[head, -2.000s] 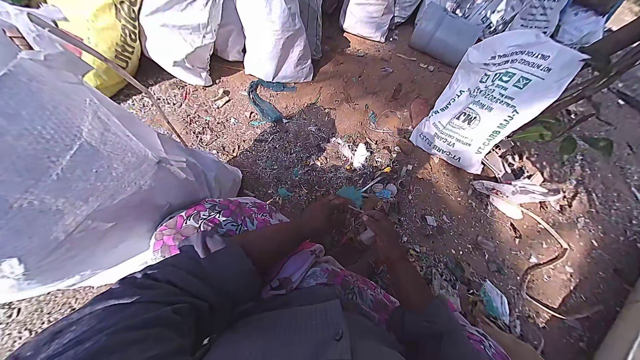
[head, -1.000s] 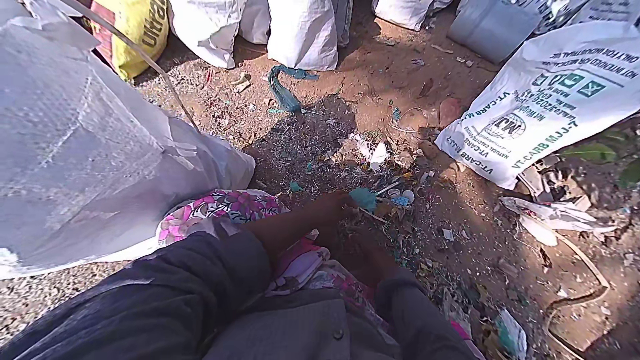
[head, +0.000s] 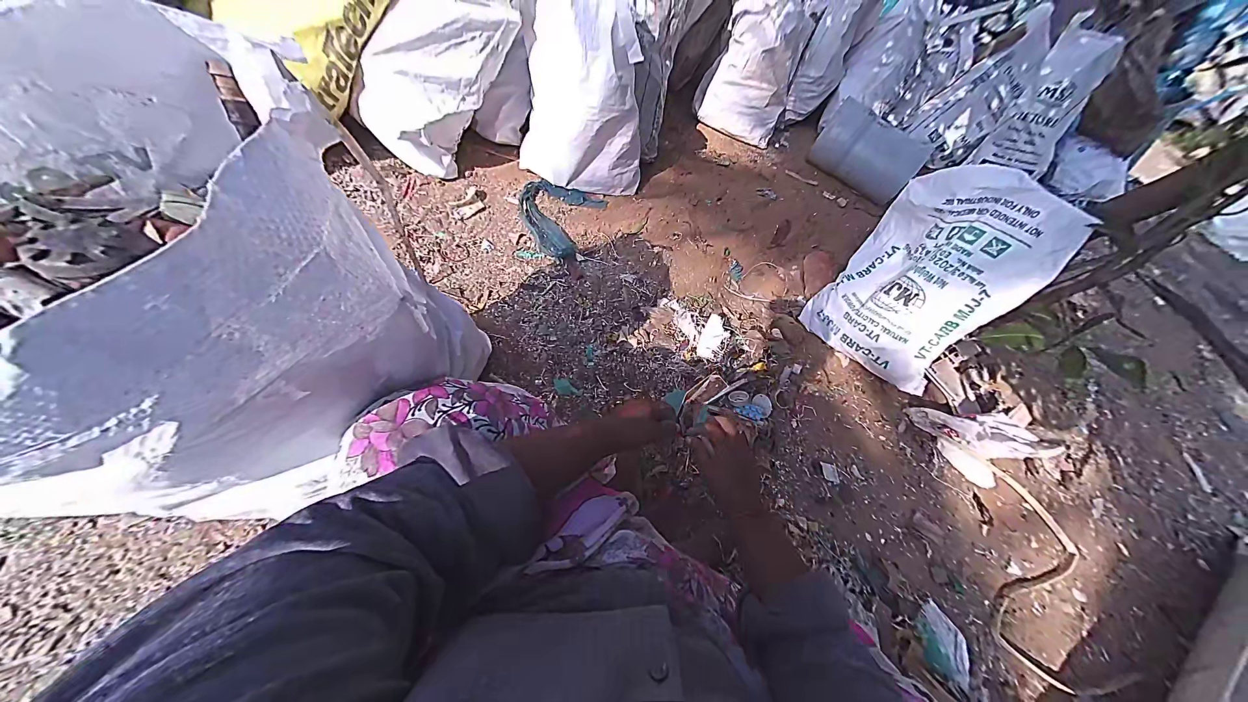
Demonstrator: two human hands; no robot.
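My left hand (head: pixel 643 423) and my right hand (head: pixel 720 450) are close together low over the littered ground, fingers bent. Between them are small scraps, one a teal piece (head: pixel 675 400); its material is unclear. The right fingers curl near the scraps, but what they grip cannot be told, and the left fingertips are in shadow. Just beyond the hands lie small round caps or lids (head: pixel 751 406), one bluish, and a crumpled white scrap (head: pixel 713 336).
At left stands a large white woven sack (head: pixel 244 322) filled with scrap. White sacks (head: pixel 585 97) line the back, beside a grey container (head: pixel 868 151). A printed white sack (head: pixel 951 268) lies at right, near a pale cord or strip (head: pixel 1048 575). Teal cloth or plastic (head: pixel 549 229) lies ahead.
One second ago my right hand was lower and apart from the left; now it has come up beside it. The view has shifted somewhat.
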